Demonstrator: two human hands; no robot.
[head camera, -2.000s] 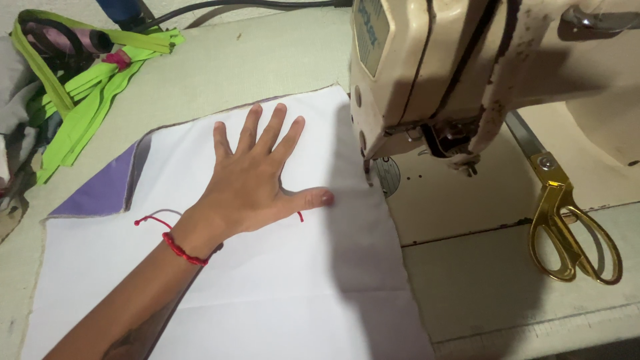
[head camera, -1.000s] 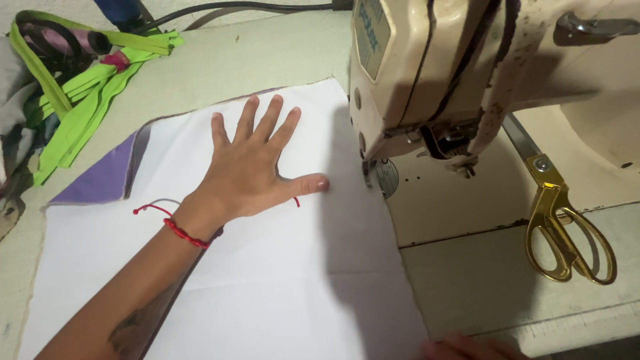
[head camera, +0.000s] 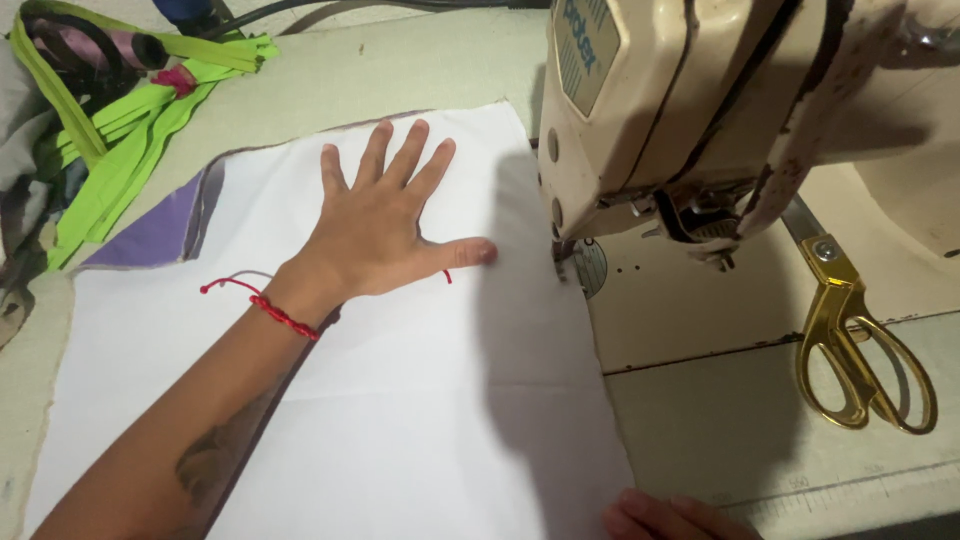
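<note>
My left hand (head camera: 375, 225) lies flat with fingers spread on a white fabric panel (head camera: 390, 435); a red cord bracelet (head camera: 283, 318) circles the wrist. At the bottom edge, my right hand (head camera: 667, 517) shows only in part, its fingers at the fabric's lower right edge; whether they pinch the cloth cannot be told. A purple fabric piece (head camera: 154, 229) shows at the upper left, under the white one. The panel's right edge runs by the presser foot (head camera: 562, 251) of a sewing machine (head camera: 637, 97).
Gold-handled scissors (head camera: 844, 322) lie on the machine bed at right. Lime green zippers (head camera: 127, 157), a pink thread spool (head camera: 97, 46) and grey cloth (head camera: 22, 165) are heaped at upper left. A black cable (head camera: 315, 6) runs along the back. A printed ruler scale (head camera: 817, 487) lines the front edge.
My right hand, out of view two seconds ago, has come in at the bottom edge and now shows more of its fingers by the fabric's lower right. My left hand stays spread on the cloth.
</note>
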